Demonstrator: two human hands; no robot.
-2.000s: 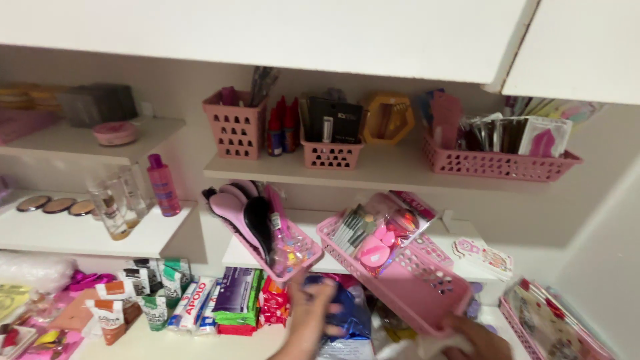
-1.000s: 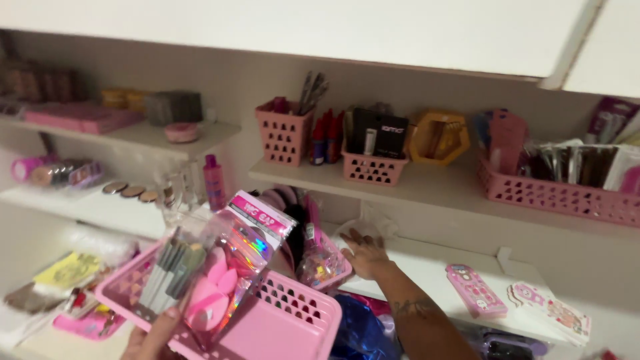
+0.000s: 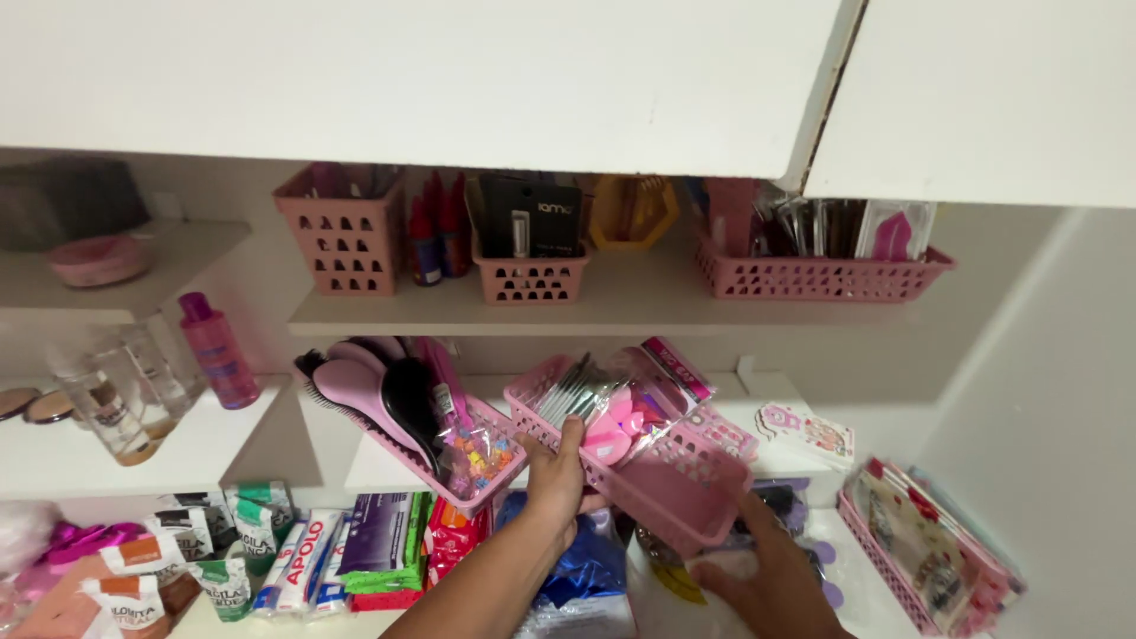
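A long pink plastic basket (image 3: 674,497) is tilted in front of the middle shelf, its far end over the shelf. My left hand (image 3: 555,479) grips its left side, thumb at the rim. At its near right end, my right hand (image 3: 768,568) holds a whitish, blurred item low beside the corner; whether it also touches the basket is unclear. Packaged brushes (image 3: 568,395) and pink sponges (image 3: 612,430) in clear wrap lie in the basket's far half. Left of my left hand, another pink basket (image 3: 484,493) holds hairbrushes (image 3: 364,390) and a bag of small colourful pieces (image 3: 479,457).
Above, a shelf (image 3: 621,311) carries several pink baskets and red bottles (image 3: 439,231), under white cabinet doors (image 3: 399,89). Stickers or cards (image 3: 808,430) lie on the middle shelf's right. Below are pouches (image 3: 222,586), boxes (image 3: 302,559), blue wrapping (image 3: 577,559) and a filled basket (image 3: 923,550).
The long basket has moved from the left, in front of the shelves, to the right, beside the hairbrush basket. My right hand has left the shelf and come down near the basket's end.
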